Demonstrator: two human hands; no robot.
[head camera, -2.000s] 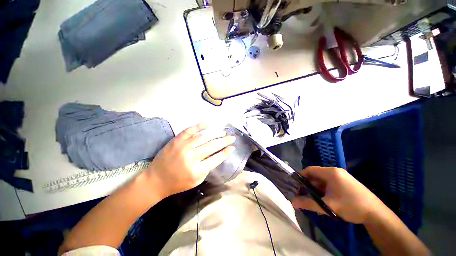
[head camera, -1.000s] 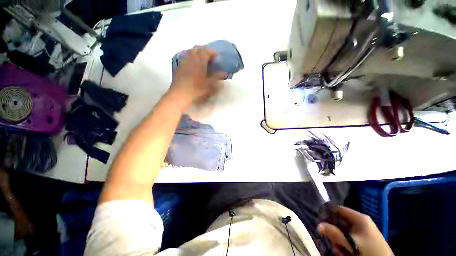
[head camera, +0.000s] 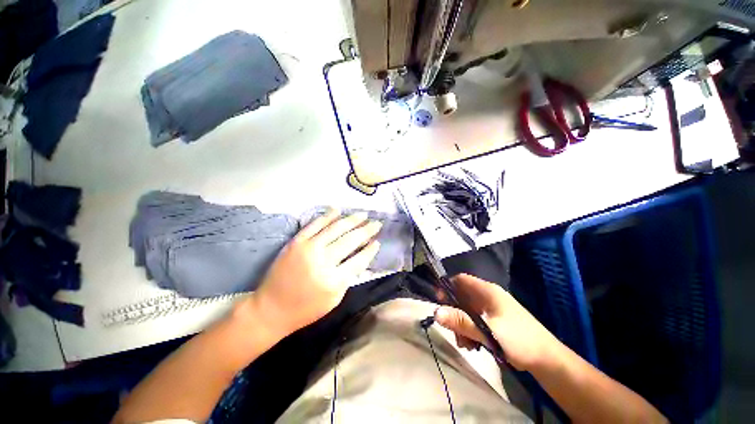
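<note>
My left hand (head camera: 319, 261) lies flat with its fingers over a grey-blue flap piece (head camera: 393, 248) at the table's front edge. My right hand (head camera: 488, 319) holds the long-bladed shears (head camera: 432, 258) by the dark handles. The blades point up and away along the right edge of the piece; whether they touch the cloth is hard to tell. A fanned pile of grey flap pieces (head camera: 219, 252) lies left of my left hand. A squarer pile of blue-grey pieces (head camera: 213, 85) lies farther back. Dark trimmings (head camera: 468, 201) are heaped right of the blades.
The sewing machine head (head camera: 488, 33) stands above its bed plate (head camera: 364, 149). Red-handled scissors (head camera: 553, 118) and thin blue tweezers or snips (head camera: 622, 123) lie under the arm. Dark navy pieces (head camera: 64, 79) lie far left. A printed scale (head camera: 145, 311) runs along the front edge. A blue basket (head camera: 579, 265) is below right.
My left hand has come back from the rear pile to the front edge and now lies on a piece. The shears have moved from the trimmings to that piece's edge. The camera view has shifted.
</note>
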